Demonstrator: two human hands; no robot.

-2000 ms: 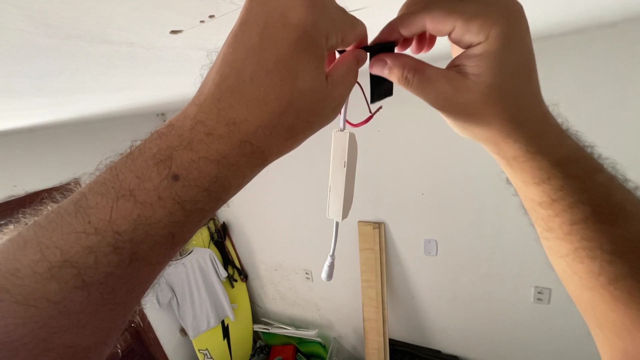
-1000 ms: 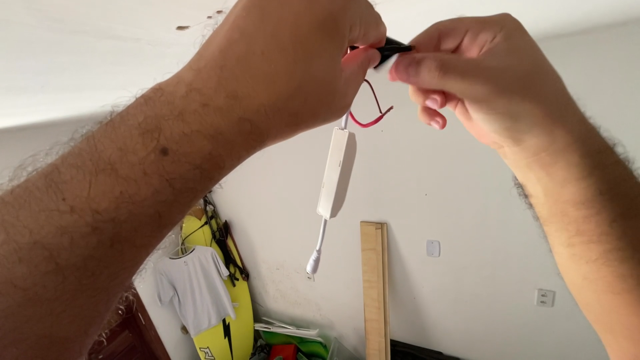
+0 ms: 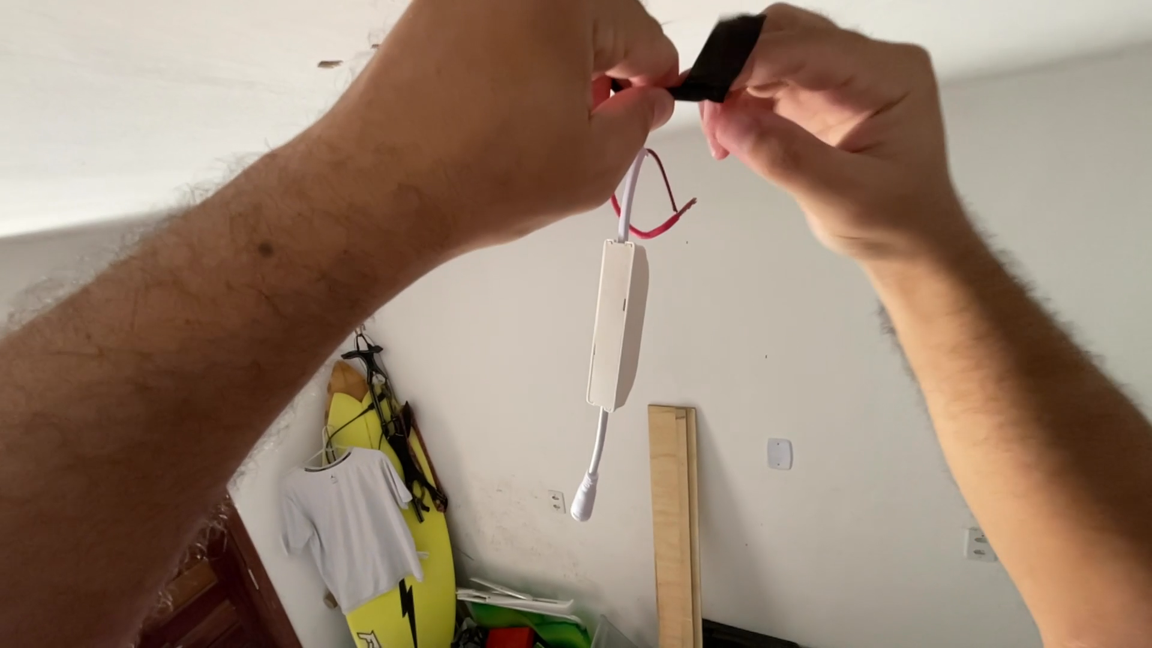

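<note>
Near the ceiling, my left hand (image 3: 549, 99) pinches the wire joint, mostly hidden by its fingers, where black tape begins. A strip of black electrical tape (image 3: 723, 56) runs from there to my right hand (image 3: 837, 126), whose fingers hold its other end. Below my left hand hangs a white LED driver box (image 3: 617, 326) on a white cable. A red wire (image 3: 661, 229) loops beside that cable, its end loose. From the bottom of the box a short grey-white lead drops to a white plug connector (image 3: 584, 498).
The white ceiling (image 3: 180, 90) is just above my hands. A yellow surfboard (image 3: 436, 558) and a hanging grey T-shirt (image 3: 354, 522) are at lower left. Wooden boards (image 3: 670, 522) lean on the wall, near a wall plate (image 3: 779, 454) and a socket (image 3: 978, 544).
My right hand has shifted around the joint, and the tape strip, hanging down two seconds ago, now slants upward from my left fingertips. My left hand stays at the joint.
</note>
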